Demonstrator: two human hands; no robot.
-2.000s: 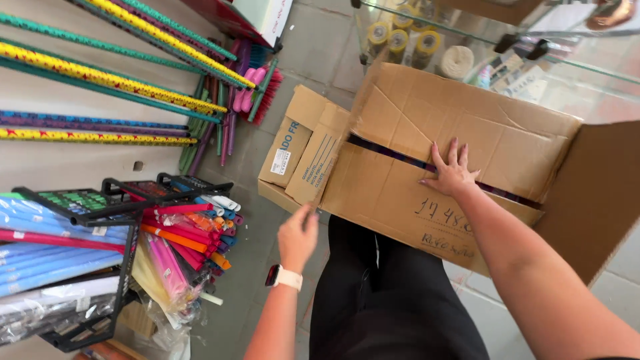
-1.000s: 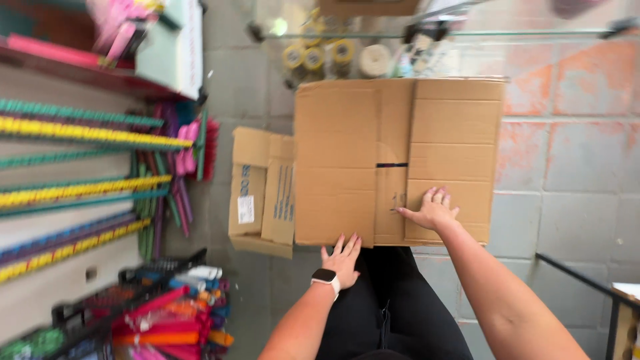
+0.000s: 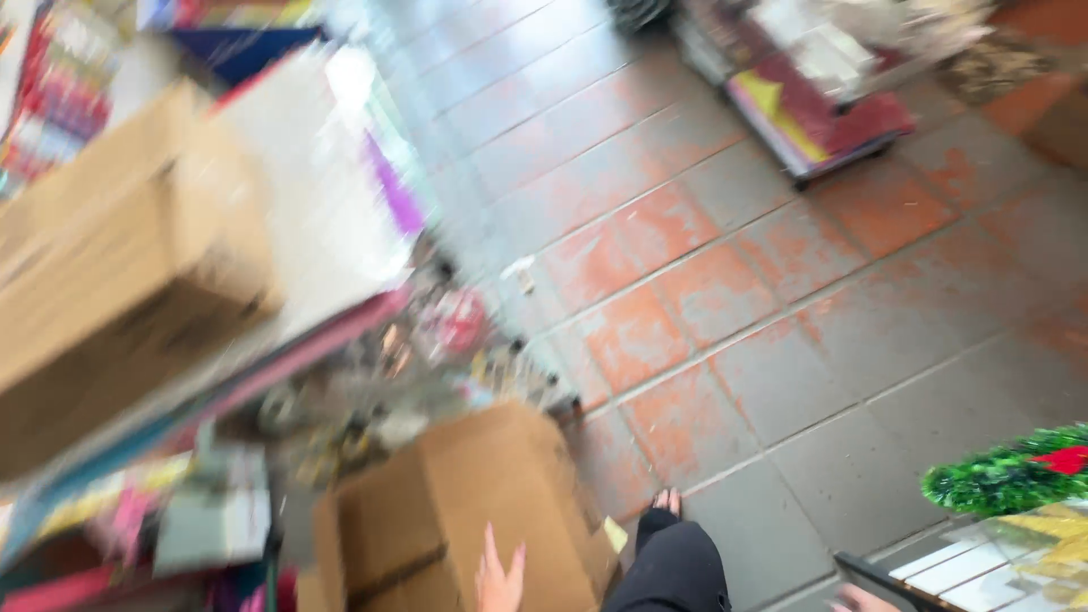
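Note:
A brown cardboard box (image 3: 510, 476) stands at the bottom centre, beside my legs, with folded flaps and a dark gap across its top. My left hand (image 3: 500, 574) is over the box, its fingers apart and nothing held; whether it touches the cardboard is unclear in the blur. At the bottom edge, my right hand (image 3: 860, 599) shows only in part, near the dark frame of a white slatted rack (image 3: 935, 565). Its grip is hidden by the picture edge.
A long cardboard box (image 3: 110, 246) rests on a white counter (image 3: 297, 170) at left. Glass shelves with wrapped goods (image 3: 450, 323) stand below it. A low stack of goods (image 3: 816, 127) is on the tiled floor at the top, and a green tinsel garland (image 3: 1003, 476) lies at right.
The view has swung strongly to the right and up. My right hand has left the box top, where it lay one second ago, and is at the lower right.

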